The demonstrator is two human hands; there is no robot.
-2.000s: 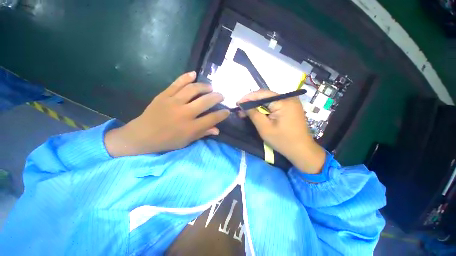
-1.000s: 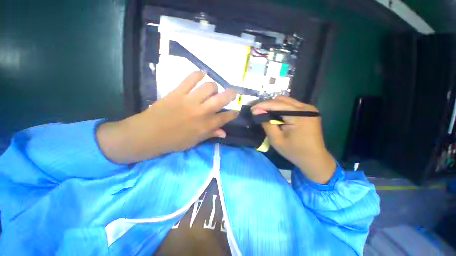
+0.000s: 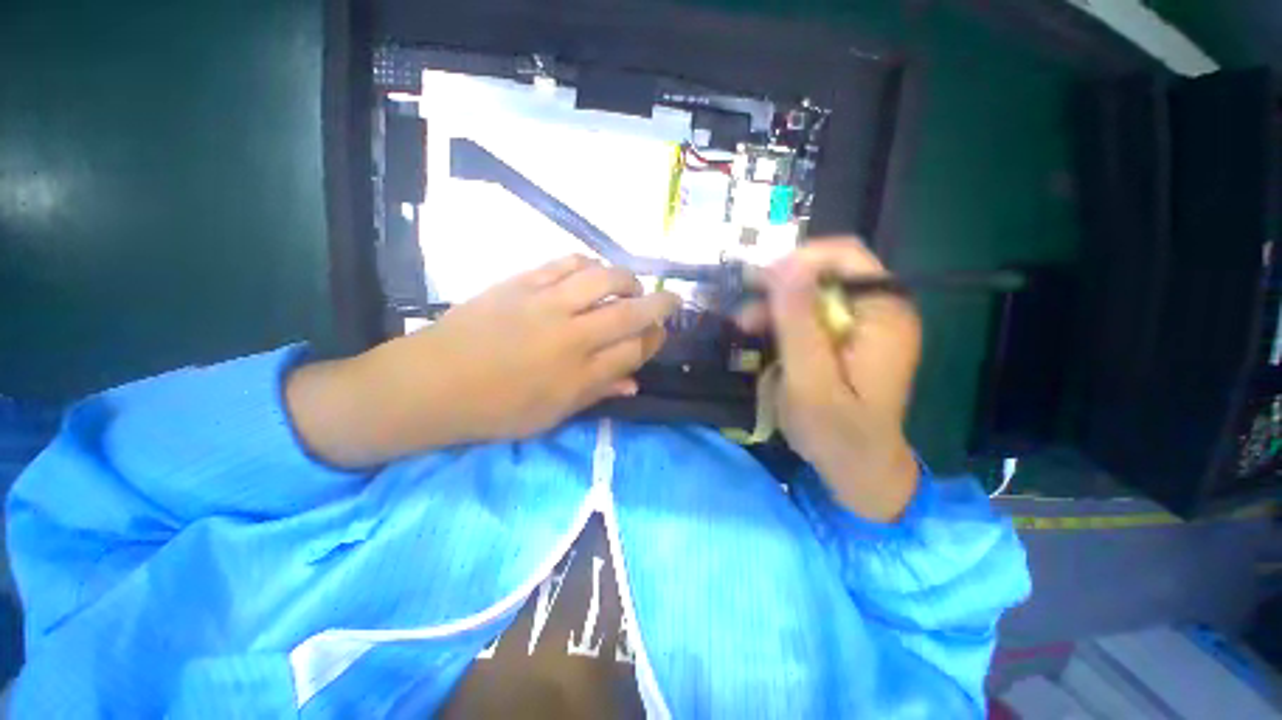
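Note:
An opened tablet with a bright white battery [image 3: 562, 155] lies in a black foam tray [image 3: 352, 183]. A dark flat flex cable [image 3: 541, 204] bends diagonally across the battery. The mainboard [image 3: 766, 176] with a green patch is on the right. My left hand [image 3: 527, 345] rests with its fingertips on the lower middle edge of the tablet; what lies under them is hidden. My right hand [image 3: 844, 366], blurred, is at the lower right of the tablet, holding a thin black stick-like tool [image 3: 956, 281] that points right. A pale yellow liner strip [image 3: 766, 405] hangs from the right hand.
Dark green bench [image 3: 155, 183] lies to the left. Stacked black trays [image 3: 1167, 281] stand at the right. A pale rail [image 3: 1146, 35] crosses the upper right corner. White boxes or sheets [image 3: 1167, 675] are at the lower right.
The tablet and tray show further left and straighter than at first, as the view turned. My right hand has shifted a little right along the lower edge, and the tool has swung to point right.

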